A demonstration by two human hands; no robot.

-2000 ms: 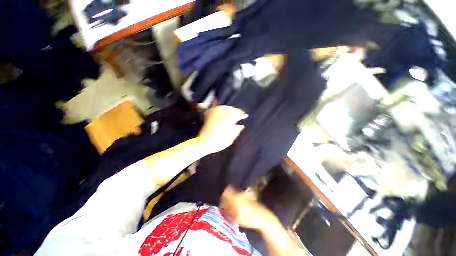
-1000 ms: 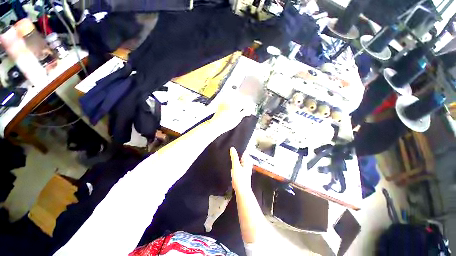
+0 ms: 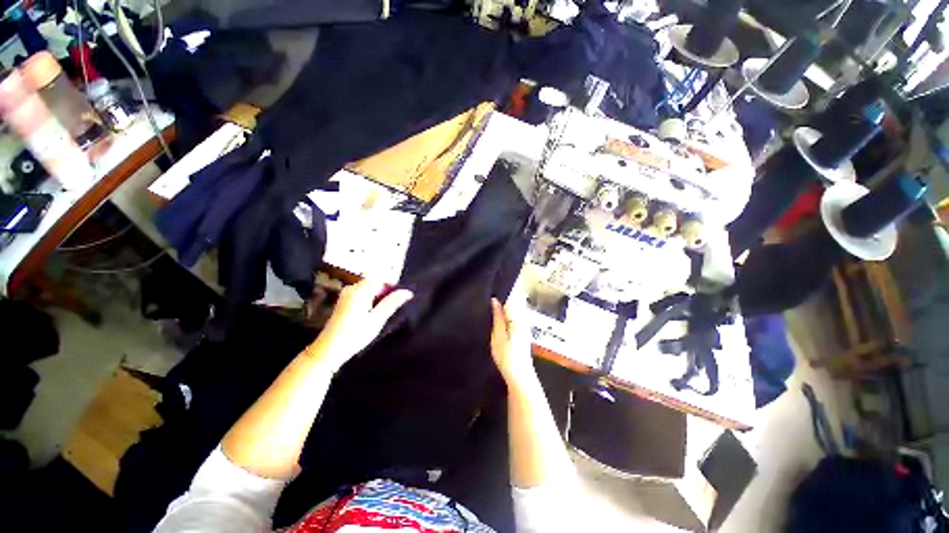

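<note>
A black garment piece (image 3: 442, 281) runs from my lap up over the table edge to the needle area of the white JUKI overlock machine (image 3: 624, 245). My left hand (image 3: 361, 318) is at the cloth's left edge, thumb spread on top, the other fingers partly hidden. My right hand (image 3: 507, 341) lies along the cloth's right edge, just left of the table's front edge. Its fingers look close to the cloth; whether they pinch it is unclear. The presser foot is too small and blurred to read.
A dark garment bundle (image 3: 364, 89) and a yellow-tan sheet (image 3: 427, 156) lie behind and left. Black strips (image 3: 687, 333) lie on the table (image 3: 728, 390) right of the machine. Thread cones (image 3: 879, 213) stand upper right. An open carton (image 3: 630, 432) is below the table edge.
The view first swung from the cloth heap to the machine. Since then my left hand has moved back from near the needle area to the cloth's left edge. My right hand has barely moved.
</note>
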